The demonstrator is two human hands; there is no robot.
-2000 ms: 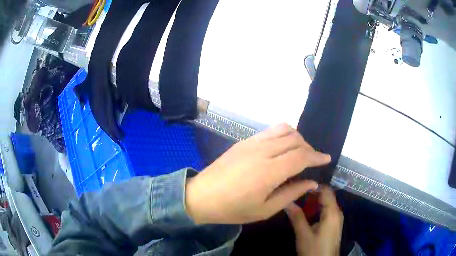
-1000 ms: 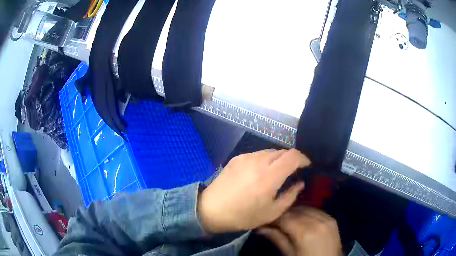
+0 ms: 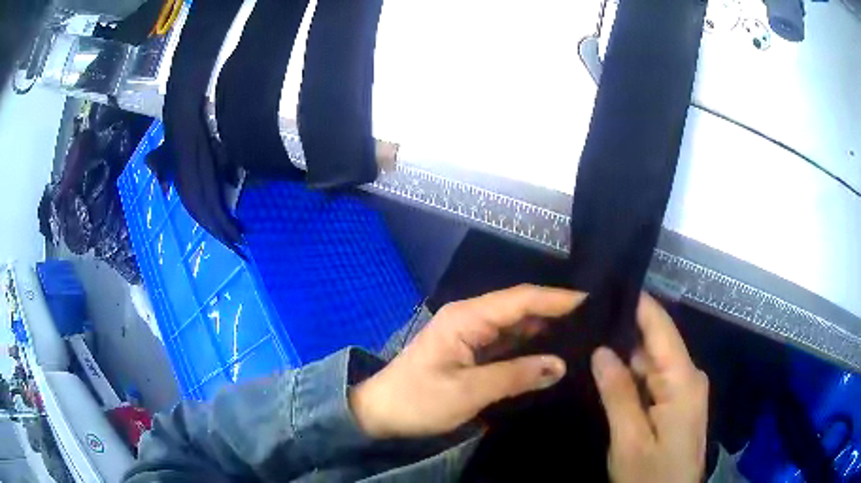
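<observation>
A long black fabric strip (image 3: 633, 141) runs from the top edge down across the white table and over its ruler edge. My right hand (image 3: 656, 401) grips the strip's lower part between thumb and fingers, below the table edge. My left hand (image 3: 453, 363) is at the strip's left side, its thumb and forefinger apart; the fingertips are at the dark fabric, and whether they hold it cannot be told. The strip's lower end merges with the dark area below and cannot be made out.
Three similar dark strips (image 3: 337, 104) hang over the table edge at left. A ruler (image 3: 472, 200) runs along the front edge. A blue crate (image 3: 203, 274) is below left, with a dark shiny bundle (image 3: 90, 203) beyond it. Orange-yellow loops (image 3: 168, 16) show upper left.
My hands have moved apart, and my right hand has come up to the strip's right side. The red patch between them is no longer seen. The view has shifted, with the machine head nearly out of frame.
</observation>
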